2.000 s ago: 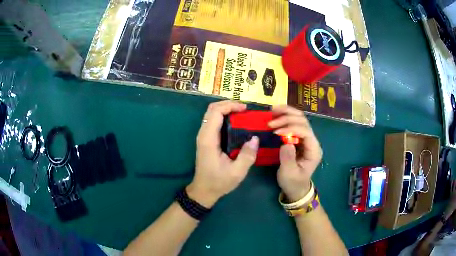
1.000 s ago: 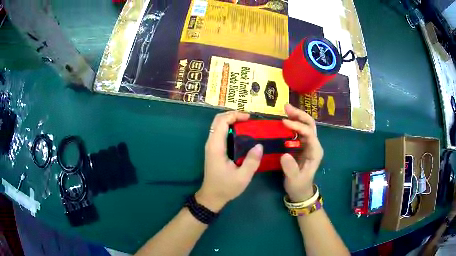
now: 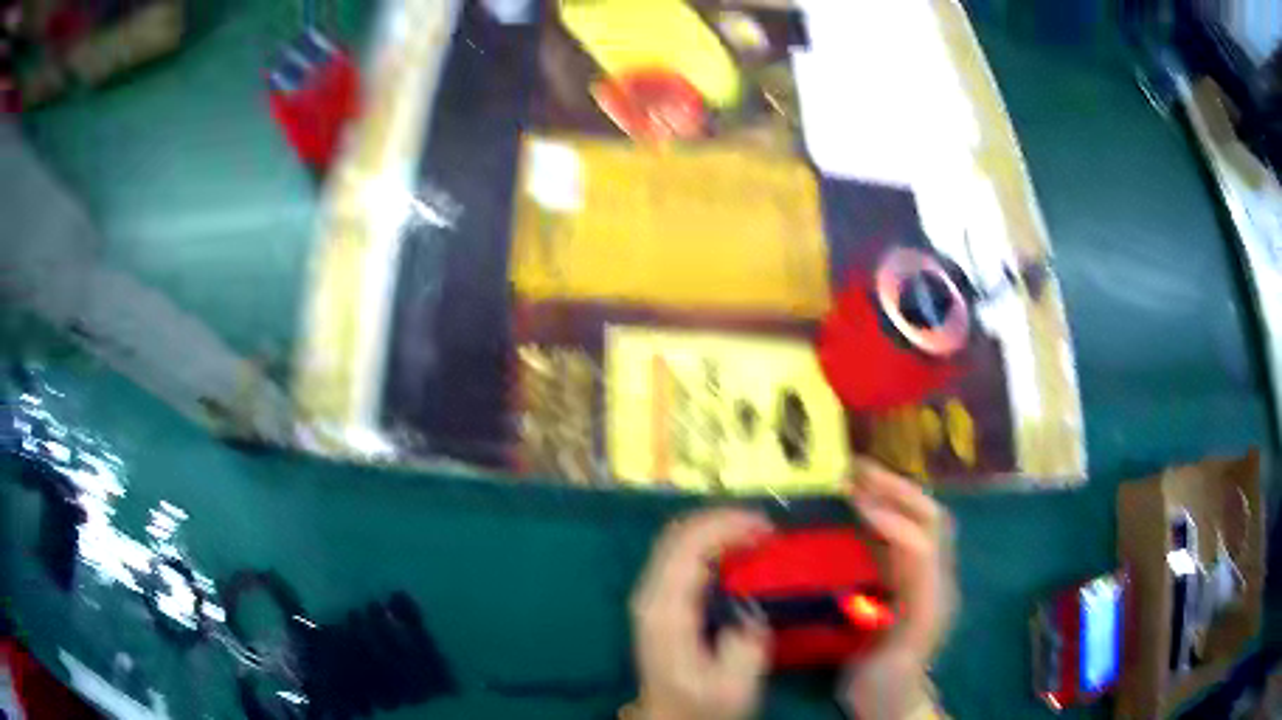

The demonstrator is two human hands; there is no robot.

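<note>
A red Bluetooth speaker (image 3: 804,570) with a black control strip and a glowing red-orange light lies sideways between my hands, low in the blurred view. My left hand (image 3: 696,619) grips its left end, the thumb near the control strip. My right hand (image 3: 907,598) grips its right end beside the light. A second red speaker (image 3: 886,345) stands tilted in view on the flattened printed carton (image 3: 675,232), its round end showing a pale pinkish ring. Both wrists are near or past the bottom edge.
A small red-black test device (image 3: 1083,640) with a lit screen is beside a cardboard tray (image 3: 1146,605) at the right. Black foam pads (image 3: 373,654) and blurred rings (image 3: 260,612) lie lower left. A whitish post (image 3: 155,338) is left. A red object (image 3: 316,106) is upper left.
The view has tilted up, so the carton, hands and held speaker appear lower, and a red object shows upper left. The standing speaker's ring has turned from bluish to pinkish. Both hands still hold the speaker.
</note>
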